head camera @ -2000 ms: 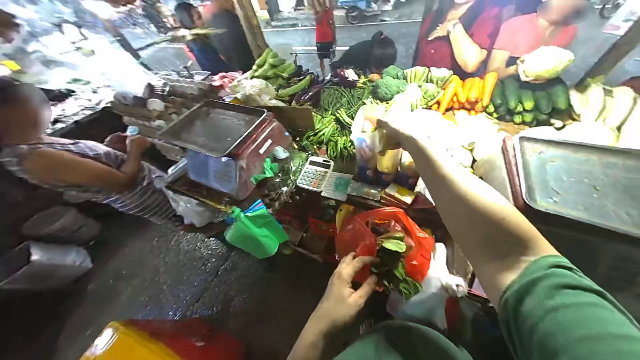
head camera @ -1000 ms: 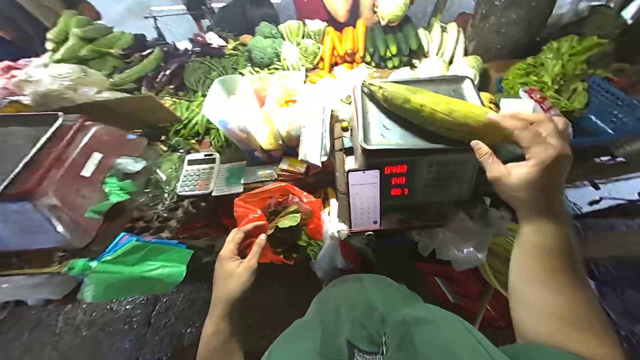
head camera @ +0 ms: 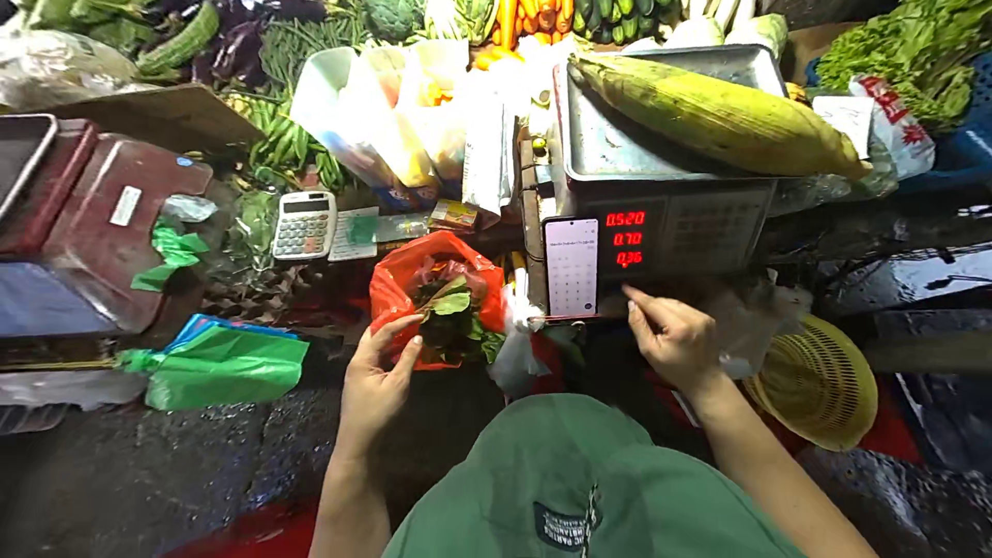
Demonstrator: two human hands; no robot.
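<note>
My left hand (head camera: 381, 380) holds the near left rim of a red plastic bag (head camera: 394, 283), in which green leaves (head camera: 452, 298) show. My right hand (head camera: 673, 335) holds nothing; its index finger points at the lower front of a digital scale (head camera: 709, 232), just right of a phone (head camera: 572, 267) propped upright with a calculator on its screen. Whether the fingertip touches the scale, I cannot tell. On the scale's metal tray (head camera: 601, 167) lies a long yellow-green vegetable (head camera: 721, 116), its right end jutting past the rim. Red digits glow on the scale's display.
Left of the bag lie a white calculator (head camera: 304, 225) and green plastic bags (head camera: 225, 368). A second scale (head camera: 116, 225) stands at the far left. Behind are plastic containers (head camera: 325, 89), carrots (head camera: 535, 19) and eggplants (head camera: 240, 46). A yellow basket (head camera: 833, 387) sits at the lower right, leafy greens (head camera: 914, 62) above.
My right hand has let go of the long vegetable, which it held at the tray one second ago, and has moved down and left to the scale's front. The displayed digits differ.
</note>
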